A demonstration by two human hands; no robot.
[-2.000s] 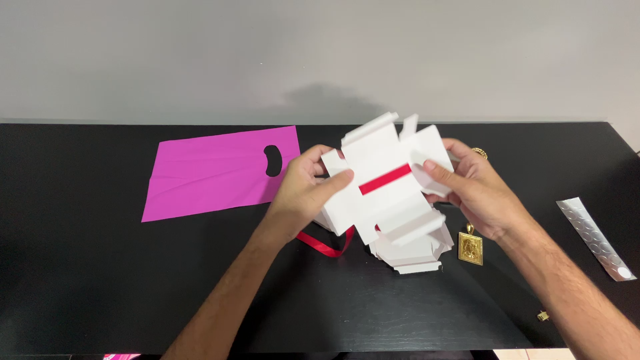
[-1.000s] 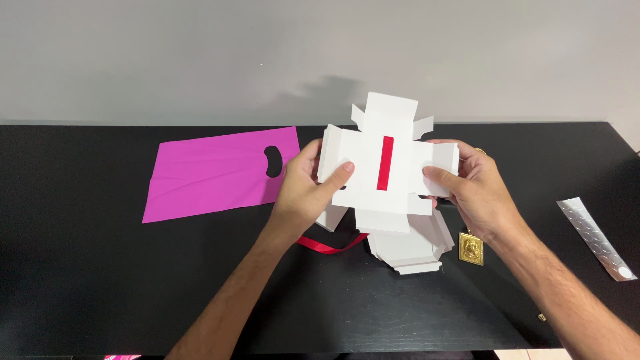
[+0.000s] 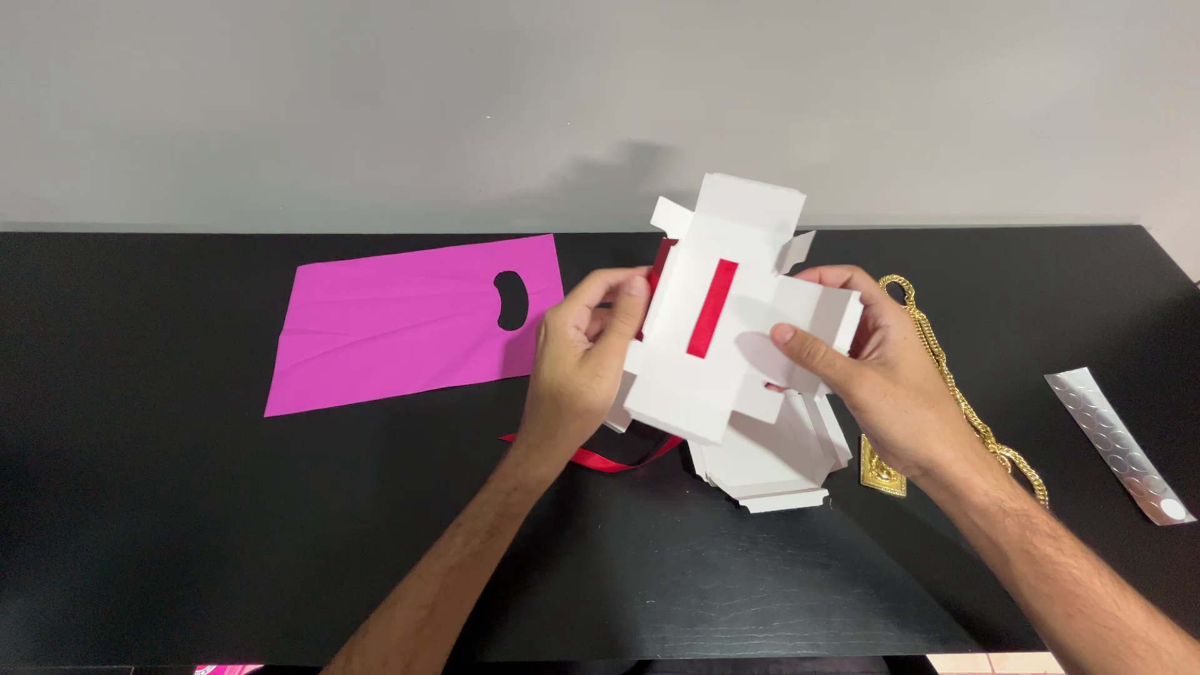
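Raised above the black table, an unfolded white cardboard box (image 3: 666,342) shows a red ribbon strip (image 3: 712,309) across its middle panel. My left hand (image 3: 586,356) pinches its left side, where a dark red face shows at the edge. On the right panel lies the thumb of my right hand (image 3: 872,361), with the fingers behind the card. Another folded white card piece (image 3: 773,450) rests on the table beneath. A red ribbon (image 3: 605,461) curls below my left hand. Close to my right wrist are a square gold pendant (image 3: 883,473) and a gold chain (image 3: 956,389), partly hidden by the forearm.
A pink plastic bag (image 3: 403,328) with a cut-out handle lies flat at the left of the black table (image 3: 234,534). On the far right is a silver strip of round stickers (image 3: 1120,445). A grey wall (image 3: 375,112) stands behind the table.
The held box blank was turned upright by one second ago and now tilts to the right. Its left flap has folded back, showing a dark red face. More of the gold chain is visible.
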